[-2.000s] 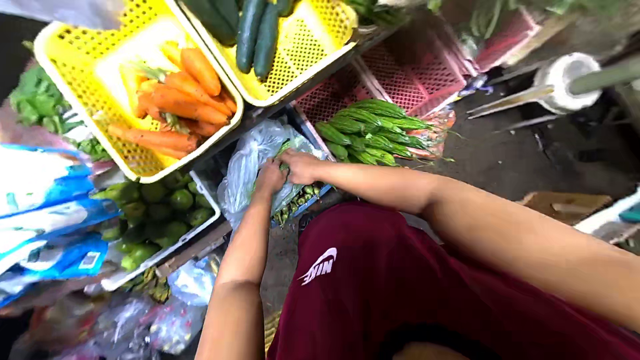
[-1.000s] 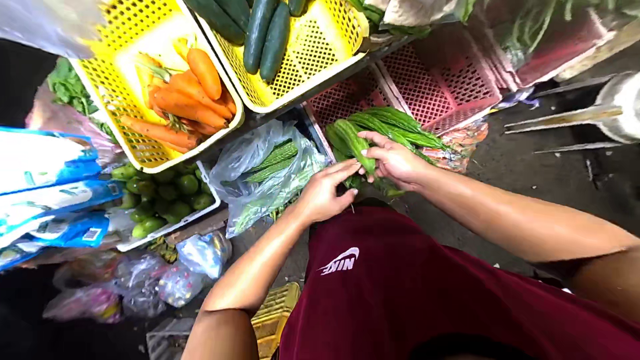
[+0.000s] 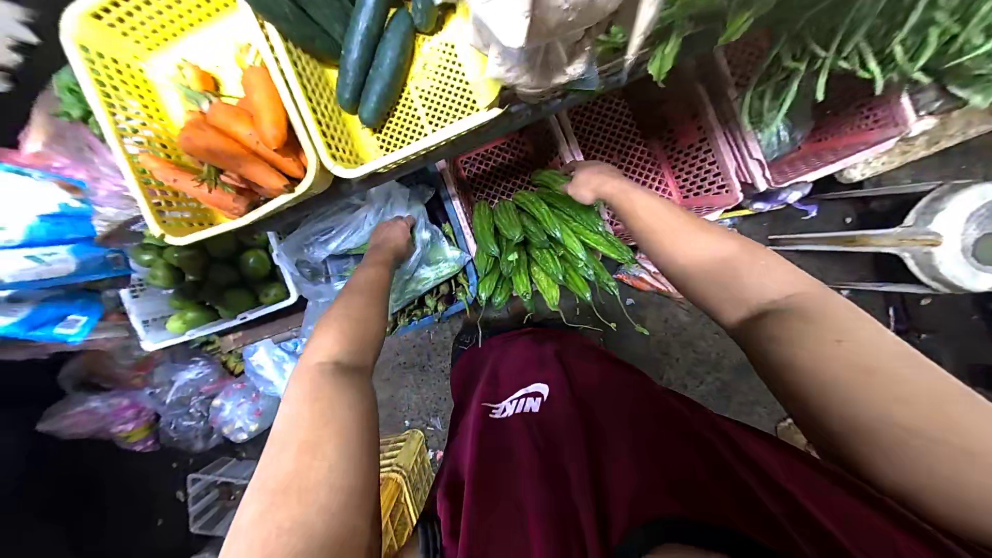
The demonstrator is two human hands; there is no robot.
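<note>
My left hand (image 3: 394,239) is at the mouth of a clear plastic bag (image 3: 333,225), its fingers partly hidden by the film, so its grip cannot be told. Green gourds show through the bag, which lies on a blue crate (image 3: 463,291) of small dark green vegetables. To the right, my right hand (image 3: 593,182) touches the upper end of a pile of ridged green gourds (image 3: 542,248), its fingertips hidden against them. The gourds lie at the front of a pink crate (image 3: 496,163), their stems pointing toward me.
Yellow baskets hold carrots (image 3: 232,151) and dark green cucumbers (image 3: 387,68) above. A white crate (image 3: 147,318) of round green produce stands left. More pink crates (image 3: 666,147) and long green beans (image 3: 852,54) are at the upper right, near a metal stool-like object (image 3: 949,236).
My hands were together on a green gourd one second ago and are now apart, the left at the plastic bag and the right at the top of the gourd pile.
</note>
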